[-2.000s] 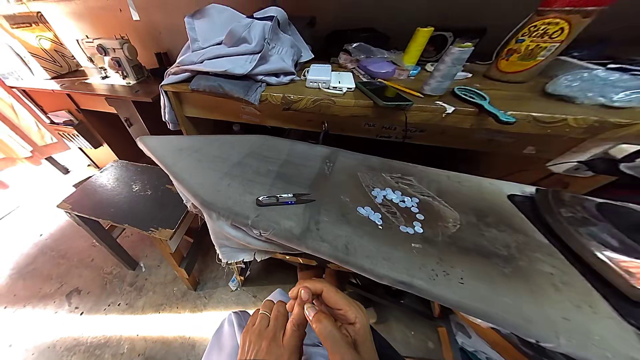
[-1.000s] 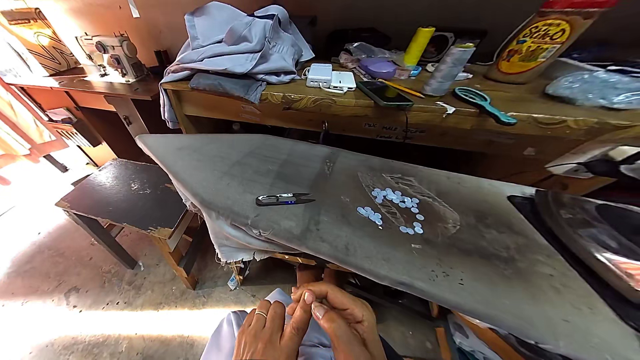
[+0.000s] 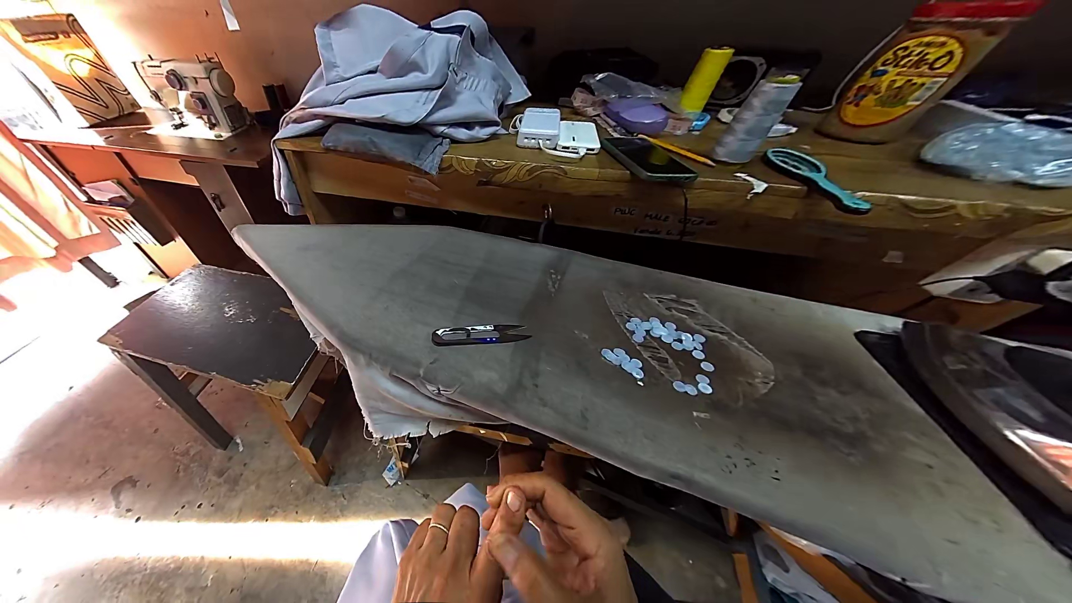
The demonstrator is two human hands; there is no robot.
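My left hand (image 3: 448,553), with a ring on one finger, is low in the view over pale lilac cloth (image 3: 377,557); whether its fingers grip the cloth is hidden. Against it, my right hand (image 3: 561,536) has thumb and fingertips pinched together, and anything between them is too small to tell. Beyond both hands lies a grey padded ironing board (image 3: 519,377). On it rest black thread snips (image 3: 479,335) with the blades pointing right, and farther right small pale blue buttons (image 3: 666,331) lie scattered on a scorched patch.
An iron (image 3: 997,402) stands at the board's right end. Behind, a wooden table (image 3: 502,177) holds folded garments (image 3: 410,75), a phone (image 3: 649,159), thread cones (image 3: 758,117), a teal-handled tool (image 3: 816,178) and a jar (image 3: 917,75). A stool (image 3: 222,322) and a sewing machine (image 3: 193,96) are at left.
My right hand's fingers have shifted slightly against my left hand. The snips and the buttons lie where they were.
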